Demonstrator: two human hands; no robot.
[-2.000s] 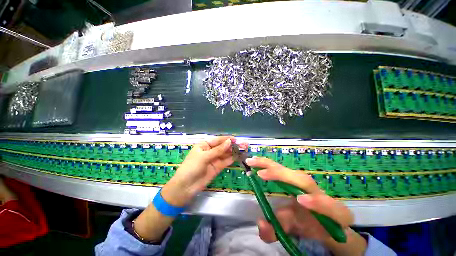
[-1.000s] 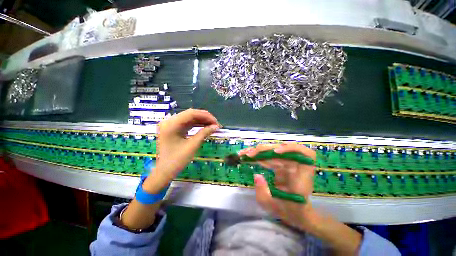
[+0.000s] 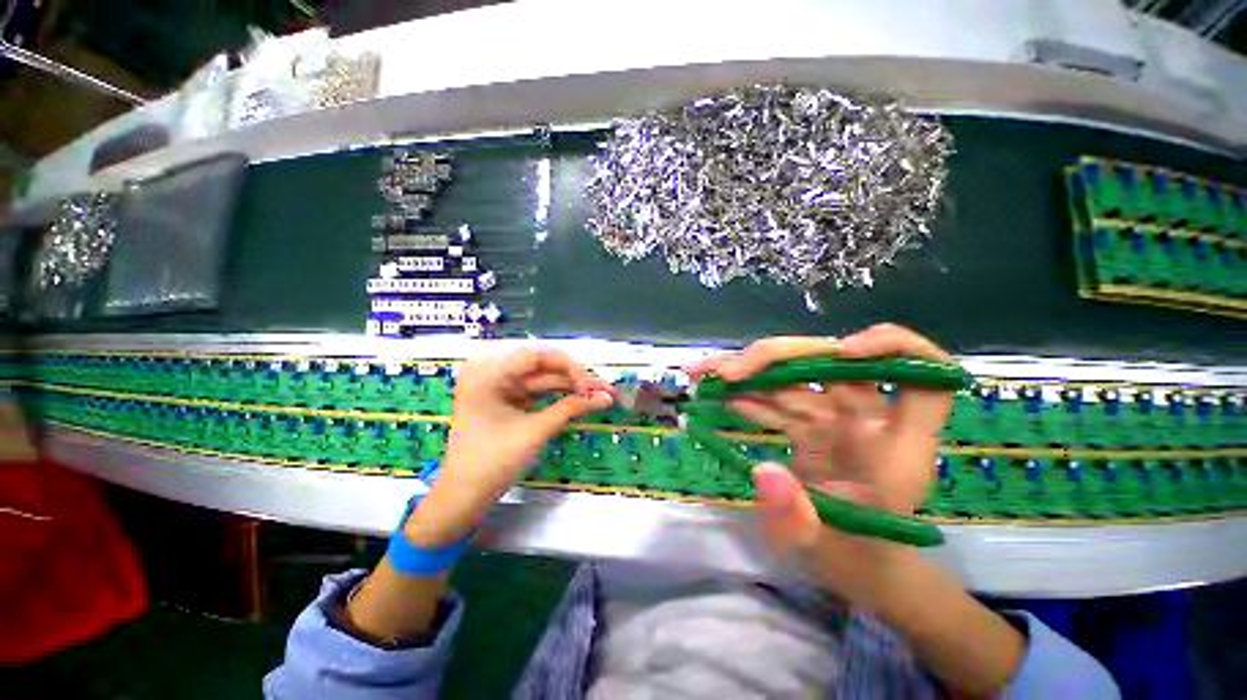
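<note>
My left hand [image 3: 495, 417], with a blue band on its wrist, is over the green circuit boards [image 3: 301, 435]. Its thumb and index finger pinch what seems a tiny silvery piece, too blurred to make out well. My right hand [image 3: 875, 445] holds green-handled cutters [image 3: 862, 372] with the handles spread apart. Their short dark jaws point left, close beside my left fingertips; contact is unclear. A large heap of silver components [image 3: 773, 185] lies on the dark green belt behind the boards.
White and dark connector blocks [image 3: 424, 287] lie left of the heap, near a thin clear strip [image 3: 543, 198]. A grey translucent bag or tray [image 3: 178, 239] and a smaller silver heap [image 3: 75, 239] are far left. Stacked boards [image 3: 1162, 239] lie right. Bags [image 3: 280, 82] stand on the rear ledge.
My left hand has come from above the boards' back edge down to the cutter jaws. My right hand has moved slightly right and up, and the cutter handles are spread wider.
</note>
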